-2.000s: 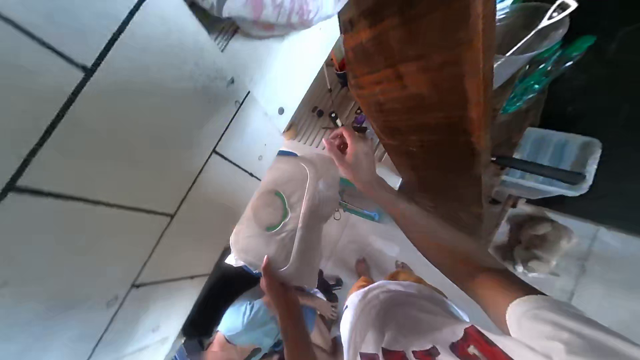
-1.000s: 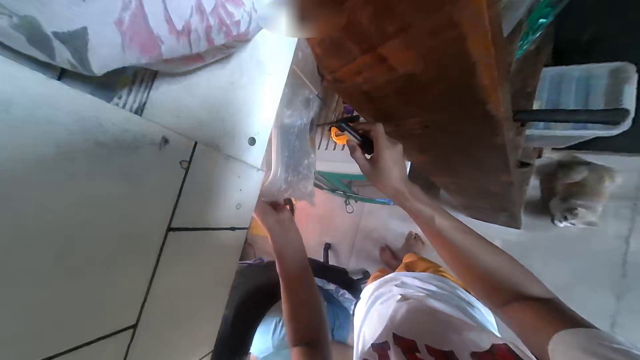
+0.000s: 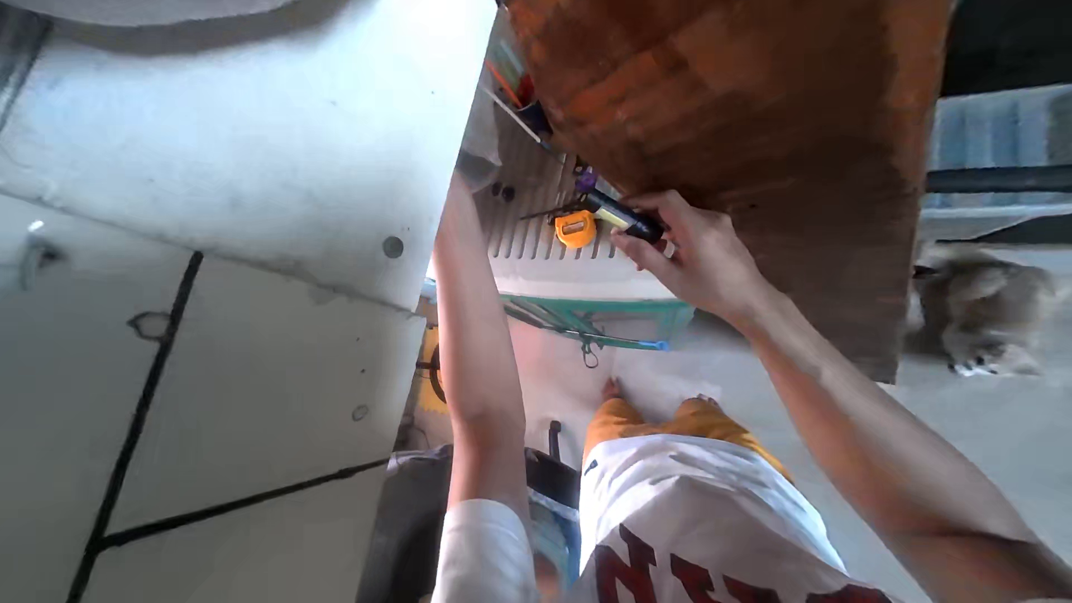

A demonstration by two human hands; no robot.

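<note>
My right hand (image 3: 691, 247) grips one end of a dark cylindrical object with a pale band (image 3: 615, 213), perhaps a marker or small torch. Just left of its fingertips lies an orange tape measure (image 3: 575, 229) on a ribbed surface (image 3: 528, 180). A small purple item (image 3: 586, 179) is close to the cylinder's far end. My left forearm reaches up beside the white tabletop; the left hand itself is hidden behind the edge, near a translucent plastic thing (image 3: 480, 138).
The white top (image 3: 251, 134) fills the left, a brown wooden board (image 3: 754, 117) the upper right. A cup of pens (image 3: 533, 117) stands between them. Below are a green-framed item (image 3: 670, 318) and my feet. An animal (image 3: 988, 310) lies on the floor at right.
My left hand, which held a translucent plastic pack at the table edge, has moved up out of sight. My right hand has shifted away from the tape measure, which now lies separate from it.
</note>
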